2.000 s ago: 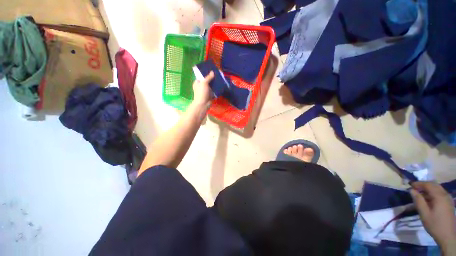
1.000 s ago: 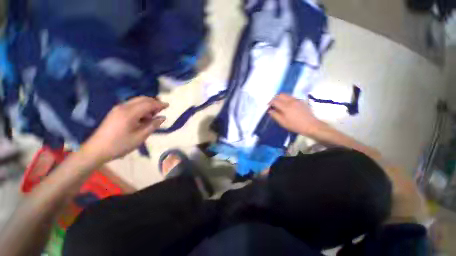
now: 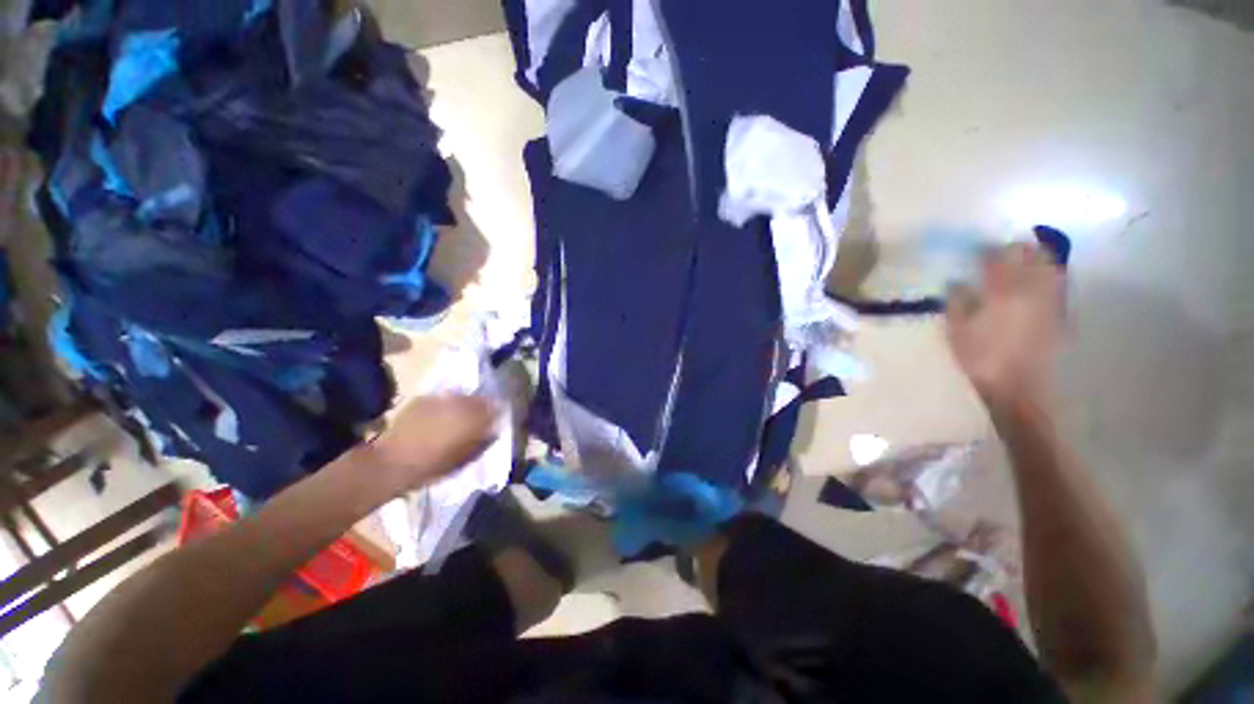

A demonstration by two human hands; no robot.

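Note:
Long navy fabric offcuts (image 3: pixel 619 275) with white edges lie in a stack on the floor in front of me. White offcuts (image 3: pixel 774 168) and a pale grey piece (image 3: pixel 600 134) lie on top. My left hand (image 3: pixel 447 433) is closed around a white fabric offcut (image 3: pixel 465 502) left of the stack, partly blurred. My right hand (image 3: pixel 1011 316) is over the floor to the right, strongly blurred. A faint light blue blur shows by its fingers; whether it holds this cannot be told. A dark tie strip (image 3: pixel 891 304) runs from the stack towards this hand.
A large heap of navy and blue offcuts (image 3: pixel 261 234) is at the left. The red basket (image 3: pixel 330 567) is partly hidden behind my left forearm. Light blue cloth (image 3: pixel 674 512) lies between my feet. Small scraps (image 3: pixel 928 481) lie near my right knee. Wooden bars (image 3: pixel 83 550) stand at the far left.
The view has shifted, with the stack larger and more of the heap showing. My left hand now has white cloth. My right hand has moved off the stack to the right.

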